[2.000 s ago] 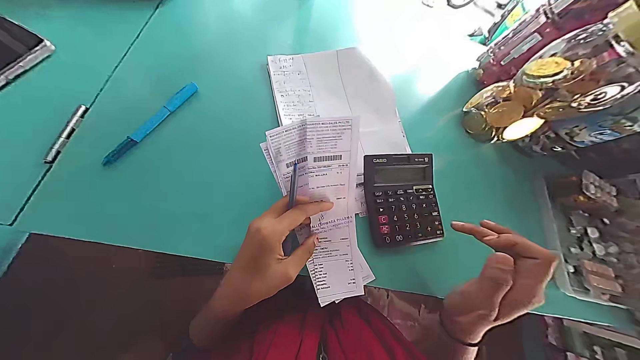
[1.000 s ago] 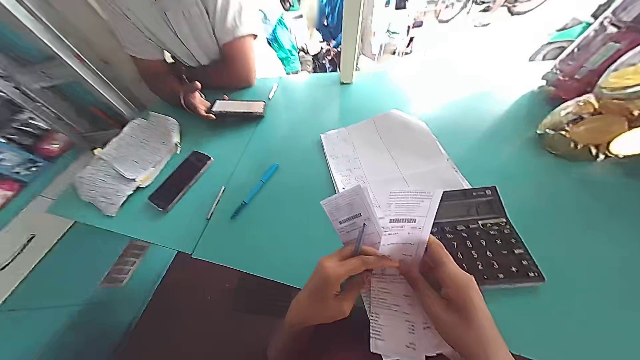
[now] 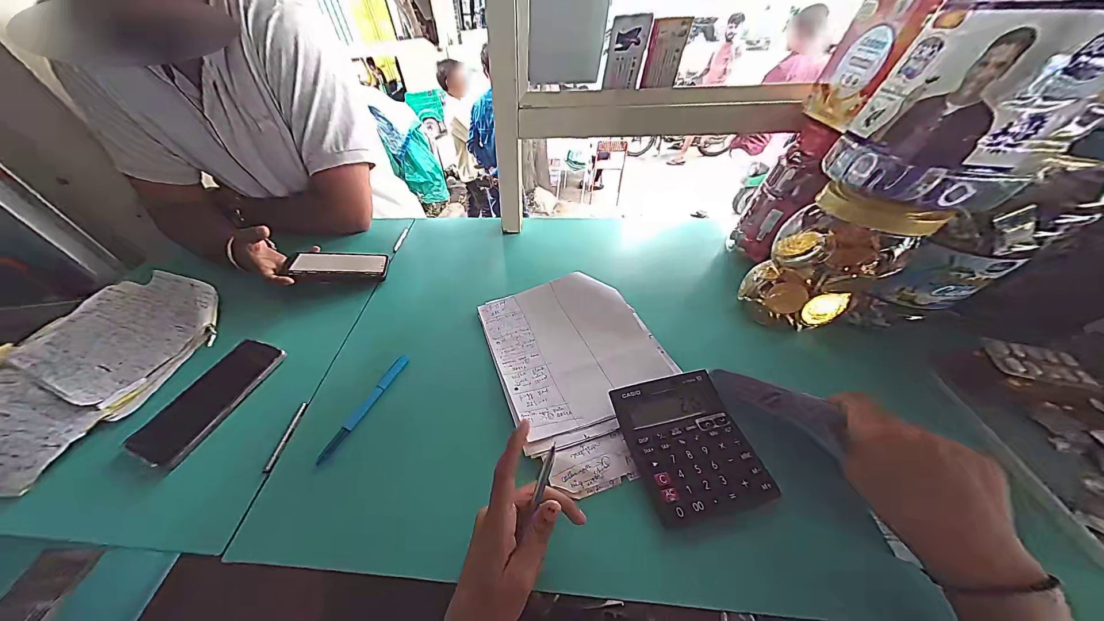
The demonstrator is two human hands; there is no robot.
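My left hand point(image 3: 517, 530) holds a thin pen point(image 3: 545, 479) between thumb and fingers, its index finger raised beside the papers. A stack of white sheets point(image 3: 578, 345) with handwriting lies in front, with smaller written slips point(image 3: 595, 466) at its near edge. The black Casio calculator point(image 3: 694, 448) rests partly over them, digits on its display. To its right, my right hand point(image 3: 923, 483) is motion-blurred, its fingers around a flat grey-blue item point(image 3: 776, 404) whose kind is unclear. A bit of pale paper point(image 3: 897, 542) shows beneath that hand.
A blue pen point(image 3: 362, 410), a silver pen point(image 3: 285, 438), a dark phone point(image 3: 205, 404) and written papers point(image 3: 116, 345) lie left. Opposite, a person's hand point(image 3: 259, 255) holds a phone point(image 3: 336, 266). Plastic jars point(image 3: 888, 233) stand right, by a case of packets point(image 3: 1035, 379). A window post point(image 3: 512, 129) stands behind.
One second ago both hands held the printed receipts; now my hands are apart, the right one off to the right of the calculator. My left hand is off the receipts and keeps the pen.
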